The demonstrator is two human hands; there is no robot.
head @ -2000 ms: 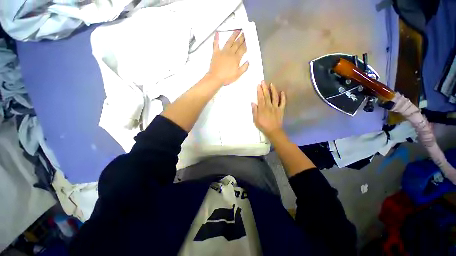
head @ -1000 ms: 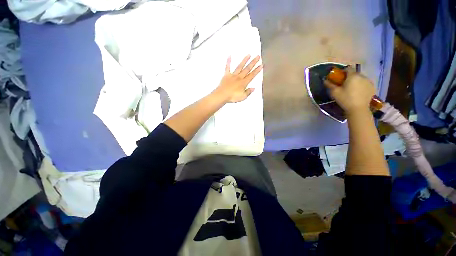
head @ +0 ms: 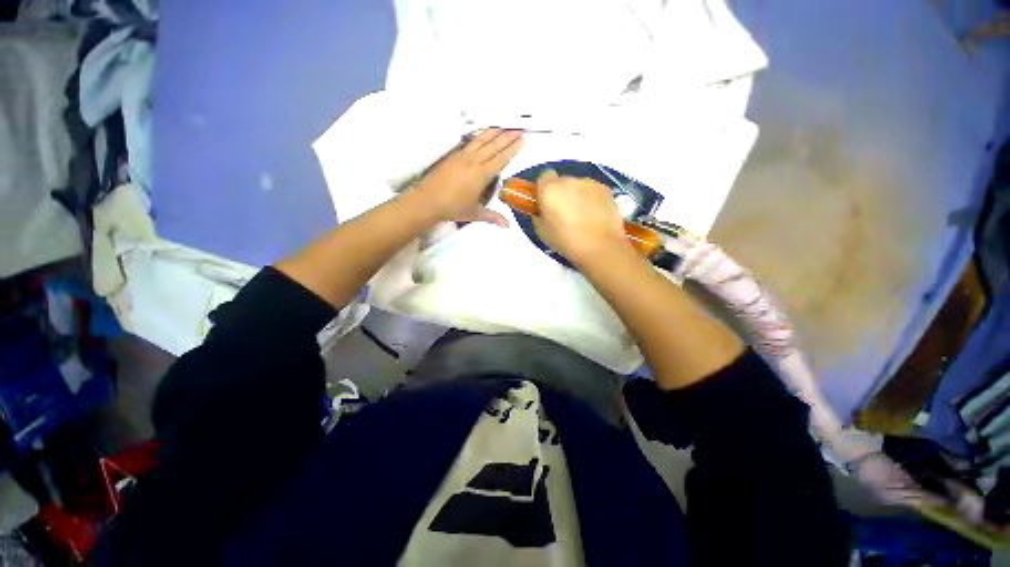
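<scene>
A large white garment (head: 576, 100), partly overexposed, lies spread on the blue-violet pressing table in front of me. My right hand (head: 578, 216) is closed around the orange-brown handle of the steam iron (head: 593, 172), whose black top plate rests over the garment with its tip towards my left hand. My left hand (head: 471, 183) lies on the garment just left of the iron, fingers spread and pointing away to the right. The iron's sole and the cloth under it are hidden. The pale pink hose (head: 753, 305) trails from the iron's rear to the lower right.
The pressing table (head: 266, 100) shows a scorched brown area on the right. Pale cloth (head: 177, 294) hangs at its near left edge, and cloth heaps lie beyond the left side. Striped dark cloth (head: 986, 415) is at the right rim. Red and blue things lie below left.
My right hand gripped the iron and brought it left from the scorched area onto the garment. My left hand now lies beside the iron's tip. The view has shifted, and the garment's layers lie differently.
</scene>
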